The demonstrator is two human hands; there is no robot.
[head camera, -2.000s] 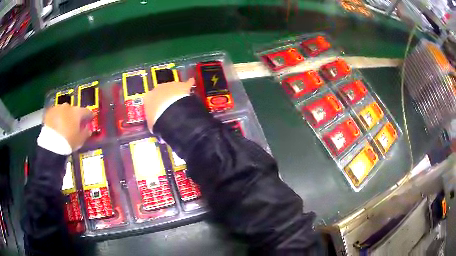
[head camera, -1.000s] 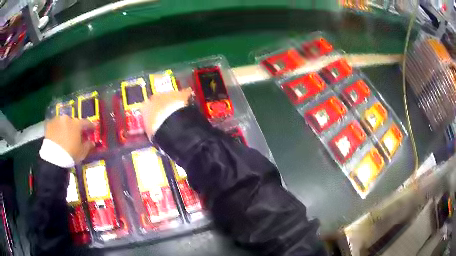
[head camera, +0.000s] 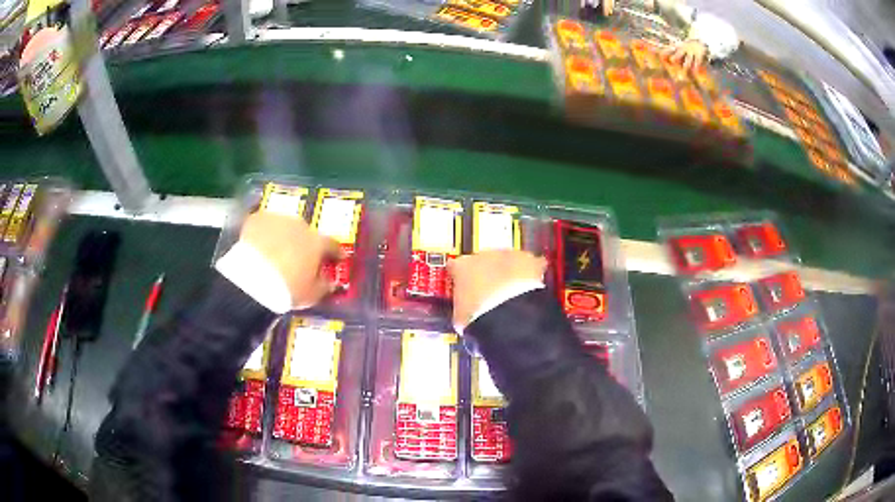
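A clear plastic blister tray [head camera: 368, 377] holds red keypad phones in two rows. The phones with yellow frames in view have white screens, such as the lower-row phone [head camera: 428, 392]. My left hand [head camera: 287, 257] lies over the two upper-left phones, its thumb on the second phone's keypad [head camera: 339, 230]. My right hand [head camera: 496, 282] lies over the third [head camera: 437, 240] and fourth [head camera: 497, 227] upper phones. Both hands have fingers spread on the phones, which stay in their pockets; some fingertips are hidden. A phone with a black lightning label [head camera: 581, 265] lies at the upper right.
A second tray [head camera: 751, 363] of red and orange phone parts lies right. A black device with cable [head camera: 93, 284], a red pen [head camera: 49, 338] and another pen [head camera: 149, 309] lie left. Behind the pale rail [head camera: 186, 210] runs a green belt [head camera: 393, 127]. Another person's hand [head camera: 692, 54] is at orange parts across it.
The view has swung, so the tray sits further right and the pens and far side show. The upper-row phone screens, dark two seconds ago, are now white. My hands stay over the same phones.
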